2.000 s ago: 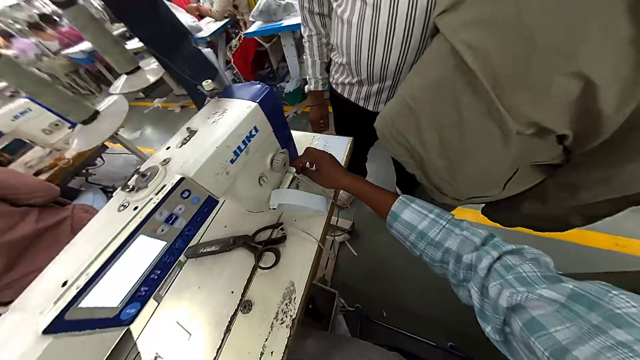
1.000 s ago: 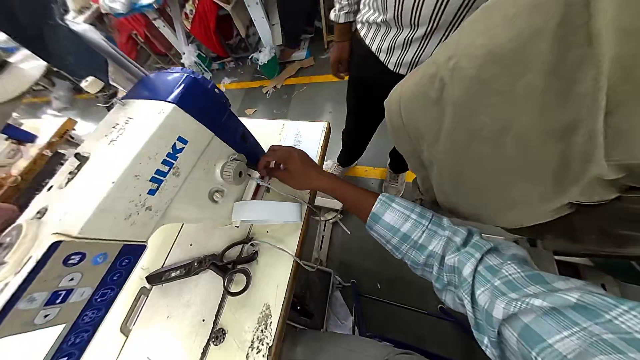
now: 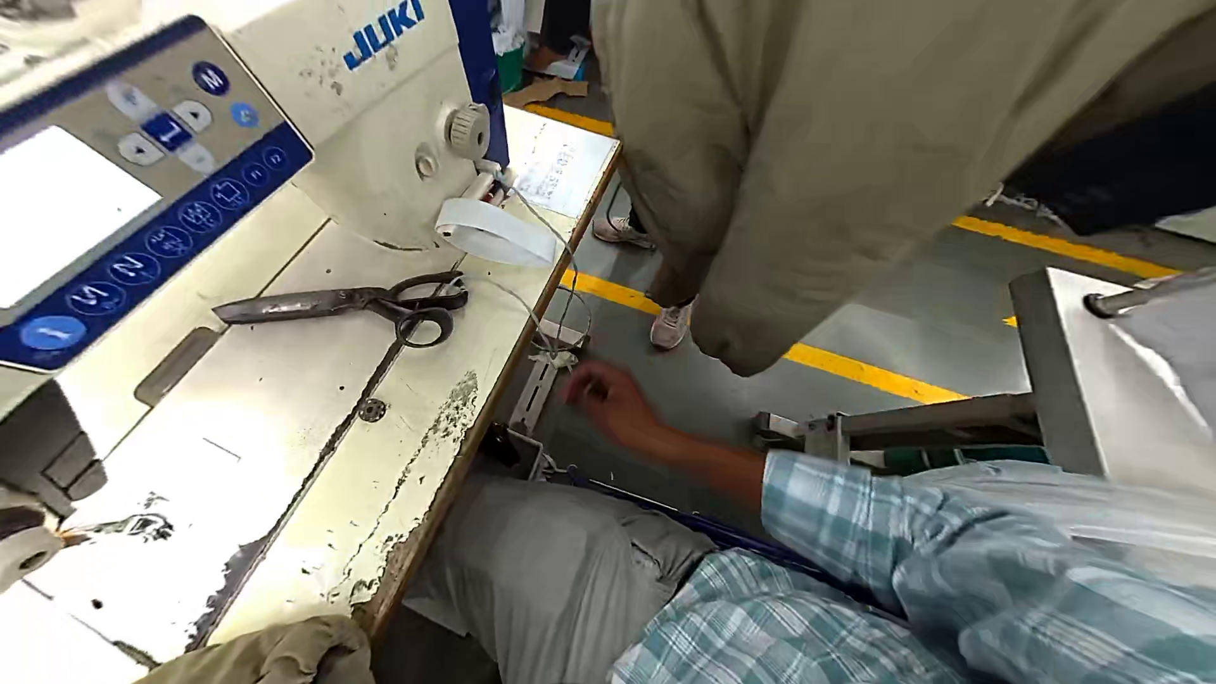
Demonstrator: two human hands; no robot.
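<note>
My right hand (image 3: 608, 404) hovers beyond the table's right edge, above the floor, fingers loosely curled and a little blurred; nothing shows in it. Nearest to it is a cord's knotted end (image 3: 554, 359) hanging beside the table. On the worn sewing table (image 3: 313, 532) lie dark metal tailor's shears (image 3: 342, 304), handles toward the edge. A roll of white tape (image 3: 499, 233) is at the end of the JUKI sewing machine (image 3: 380, 123), below its dial (image 3: 468, 130). My left hand is out of view.
Olive fabric (image 3: 817, 171) hangs over the aisle at the upper right, with a person's shoes (image 3: 671, 326) beyond it. A metal-legged stand (image 3: 1073, 370) is at the right. The machine's control panel (image 3: 152, 180) fills the upper left. Olive cloth (image 3: 285, 654) lies at the table's near edge.
My right hand has left the spot by the machine's dial and tape roll and come back toward me, past the table edge. The view has moved strongly.
</note>
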